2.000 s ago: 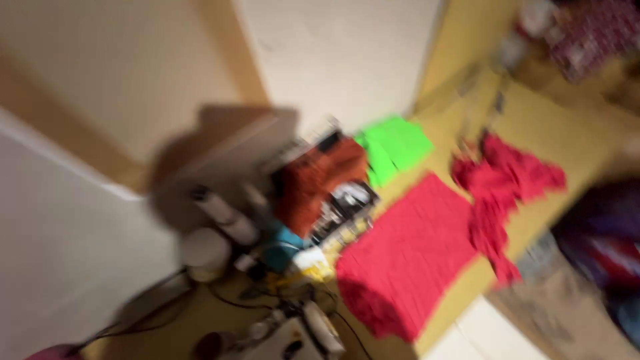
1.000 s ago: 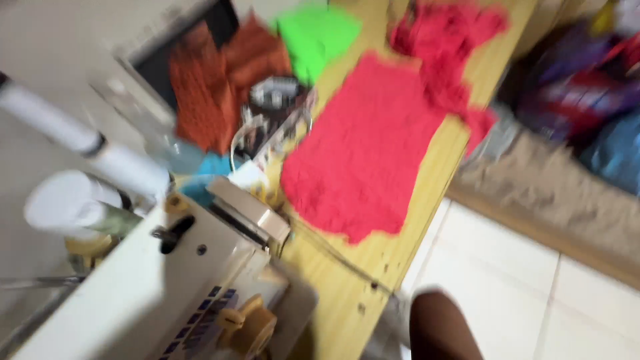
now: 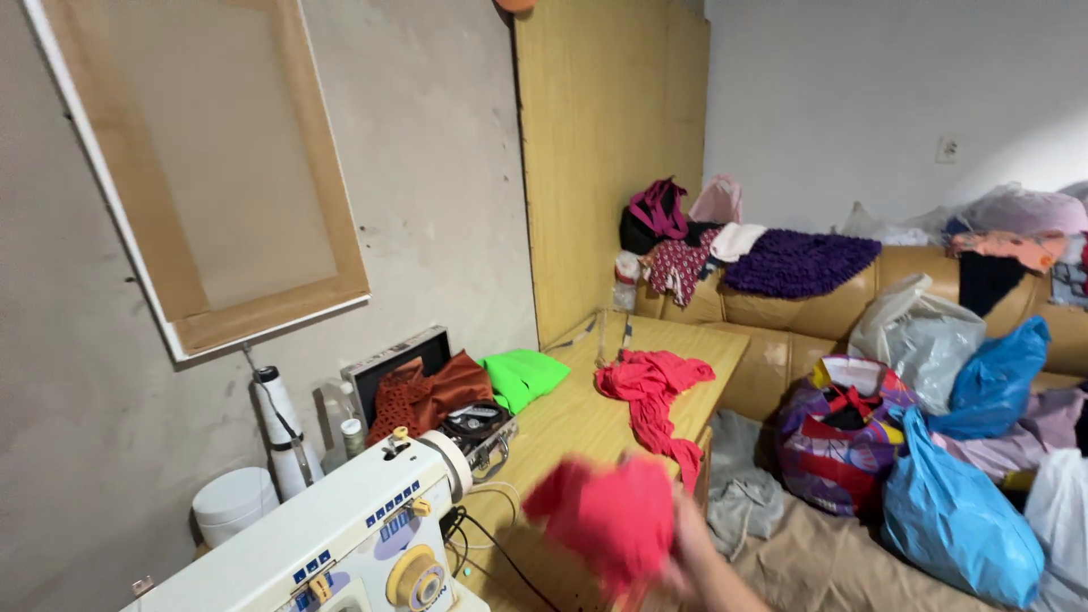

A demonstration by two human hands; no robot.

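Observation:
A bunched piece of red fabric is in my right hand, raised over the near part of the wooden table and blurred by motion. Just left of it stands a white sewing machine with a round dial. A second crumpled red cloth lies farther back on the table, partly hanging at its right edge. Bright green fabric rests beside an open case that holds rust-coloured cloth. My left hand is out of view.
Behind the machine are a white thread cone and a white lidded tub. Black cables run over the wooden table. To the right, a tan sofa bears clothes, with a blue plastic bag and other bags.
The near red fabric lay spread flat on the table earlier; now it is gathered up in my right hand. The view has swung up toward the wall and sofa.

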